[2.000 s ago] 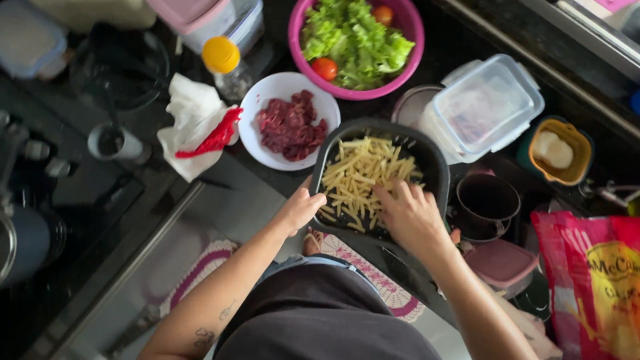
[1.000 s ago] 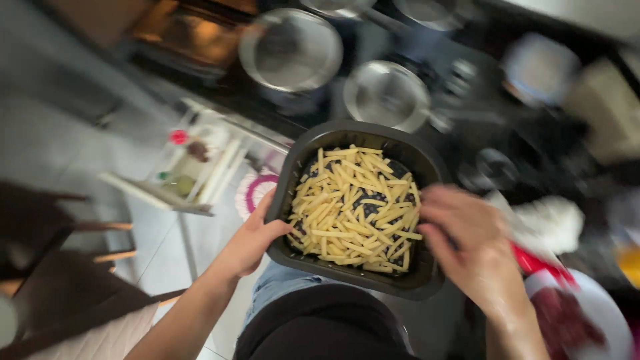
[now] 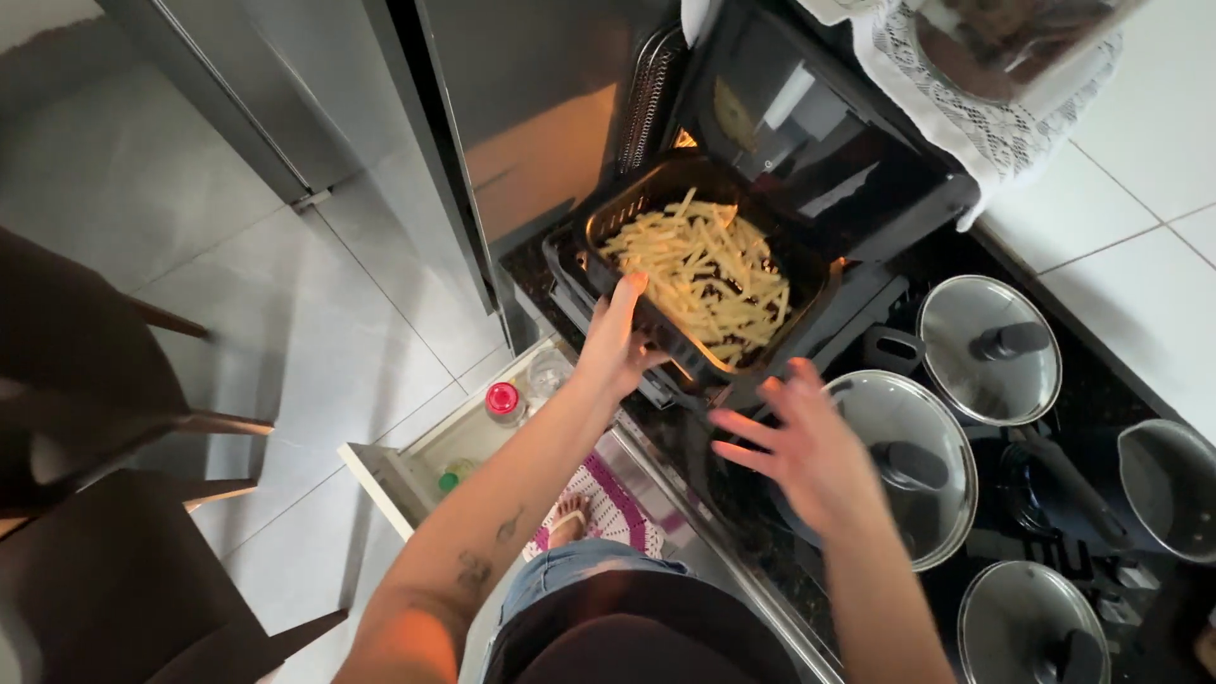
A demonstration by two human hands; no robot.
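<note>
A black air fryer basket (image 3: pixel 655 318) full of pale raw-looking french fries (image 3: pixel 708 271) is at the mouth of a dark countertop air fryer oven (image 3: pixel 807 133), whose inside glows orange. My left hand (image 3: pixel 617 337) grips the near left wall of the basket, thumb on the rim. Close to the basket's near right corner, my right hand (image 3: pixel 803 446) hovers with its fingers spread, touching nothing, slightly blurred. The lowered oven door seems to lie under the basket, mostly hidden by it.
Pots with glass lids (image 3: pixel 902 465) stand on the black cooktop to the right. An open drawer (image 3: pixel 408 465) with a red-capped jar (image 3: pixel 504 403) juts out at the lower left. Brown chairs (image 3: pixel 123 560) are at the far left. A lace cloth (image 3: pixel 1007 123) covers the oven's top.
The basket of fries has moved from in front of my body to the oven. My right hand, earlier in the fries and then at the basket's right side, is now off it. The view has swung left.
</note>
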